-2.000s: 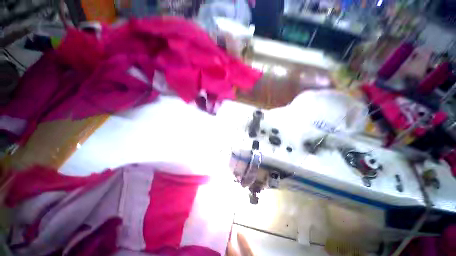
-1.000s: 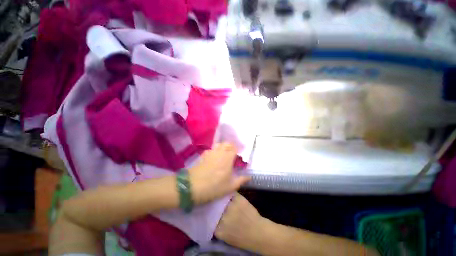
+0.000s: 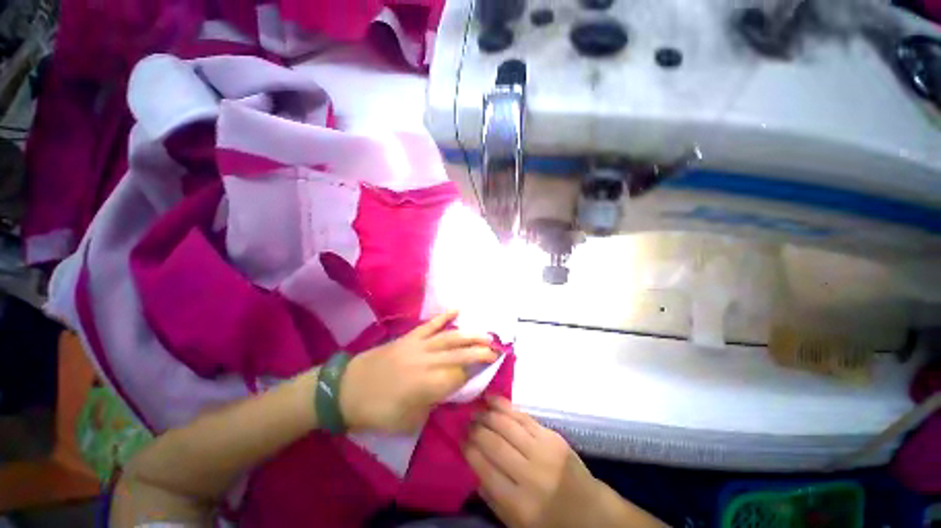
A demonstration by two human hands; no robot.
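A garment of magenta and pale lilac cloth (image 3: 196,299) lies in loose folds on the white machine bed, left of and in front of the needle. My left hand (image 3: 408,373), with a green band on the wrist, lies on the garment with its fingertips at a magenta and lilac edge. My right hand (image 3: 531,464) pinches the magenta edge just below my left fingertips. The white sewing machine head (image 3: 660,113) is above and right of the cloth. The presser foot area (image 3: 555,270) stands right of the garment edge, partly lost in lamp glare.
More magenta and lilac pieces (image 3: 114,113) are heaped beyond the work at the upper left. An orange stand (image 3: 52,464) and a green patterned board (image 3: 114,438) are at the lower left. A green basket (image 3: 795,505) is below the table edge at the lower right.
The view has tilted down and come closer to the work. Both hands have come in, and my right hand has moved up to the cloth edge. The garment has been shifted and bunched beside the needle.
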